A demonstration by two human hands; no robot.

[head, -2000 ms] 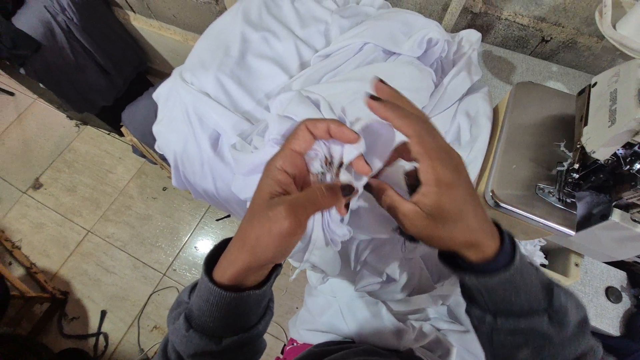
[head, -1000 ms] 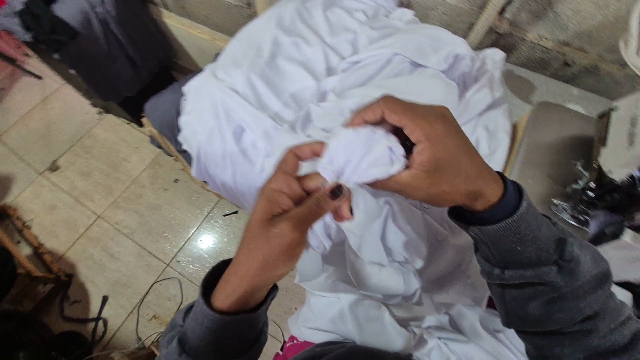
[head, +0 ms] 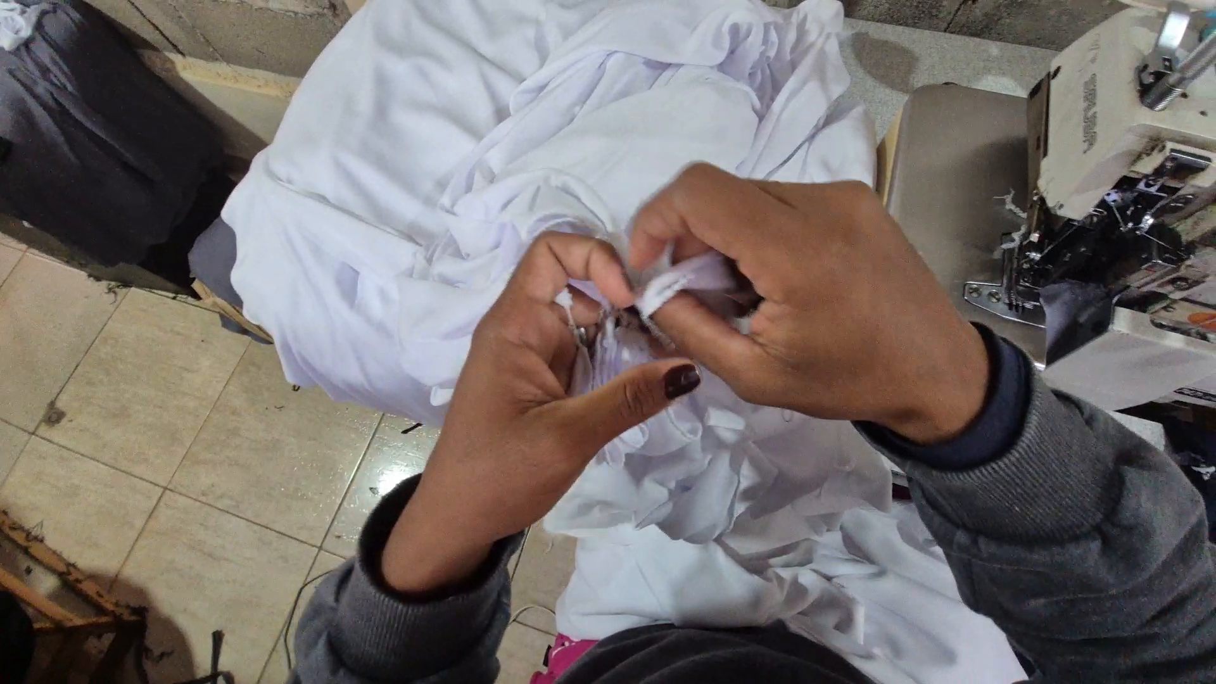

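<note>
Gathered folds of white fabric (head: pixel 608 356) are bunched in my left hand (head: pixel 546 380), its thumb lying across them. My right hand (head: pixel 798 285) pinches a small twisted piece of the same white fabric (head: pixel 689 275) just right of my left fingertips. The two hands nearly touch, and the fingers partly hide the cloth between them. Below the hands, crumpled white cloth (head: pixel 741 570) hangs down over my lap. A large heap of white fabric (head: pixel 380 190) spreads out behind both hands.
An overlock sewing machine (head: pixel 1111 142) with loose threads at its needle area stands at the right, beside its metal plate (head: pixel 950 180). Dark grey fabric (head: pixel 85 133) hangs at the upper left. Tiled floor (head: pixel 256 437) shows at the left, with a wooden frame (head: pixel 57 589) at the corner.
A second ago a rounded white bundle showed between my hands; now my right hand pinches a small twisted piece and the folds sit in my left hand.
</note>
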